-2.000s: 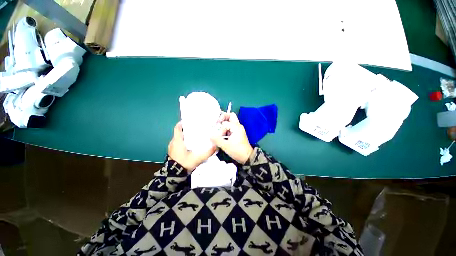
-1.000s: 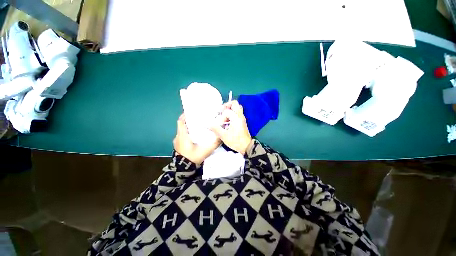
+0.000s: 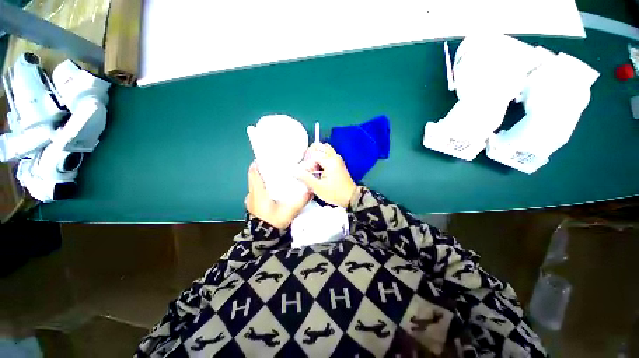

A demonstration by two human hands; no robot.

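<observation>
A white security camera [image 3: 280, 143] is held upright in front of me, its rounded head away from me and its squarish base [image 3: 319, 225] against my chest. My left hand [image 3: 268, 203] grips its left side and underside. My right hand [image 3: 332, 176] is at its right side, fingers pinched on a thin white stick [image 3: 316, 173] that lies across the fingertips. A white antenna [image 3: 317, 133] stands up just beyond the right fingers. The camera surface is overexposed, so its details are hidden. A blue cloth [image 3: 363, 148] lies crumpled on the green bench, right of my right hand.
Several white cameras [image 3: 84, 126] are clustered at left. Two white cameras [image 3: 483, 80] lie together at right, labels facing me. A white board [image 3: 336, 24] spans the back, with a cardboard piece [image 3: 123, 42] beside it. A red item [image 3: 624, 72] is at the right edge.
The view has shifted and turned slightly. Both hands still hold the camera in nearly the same pose, with small movement of the right fingers.
</observation>
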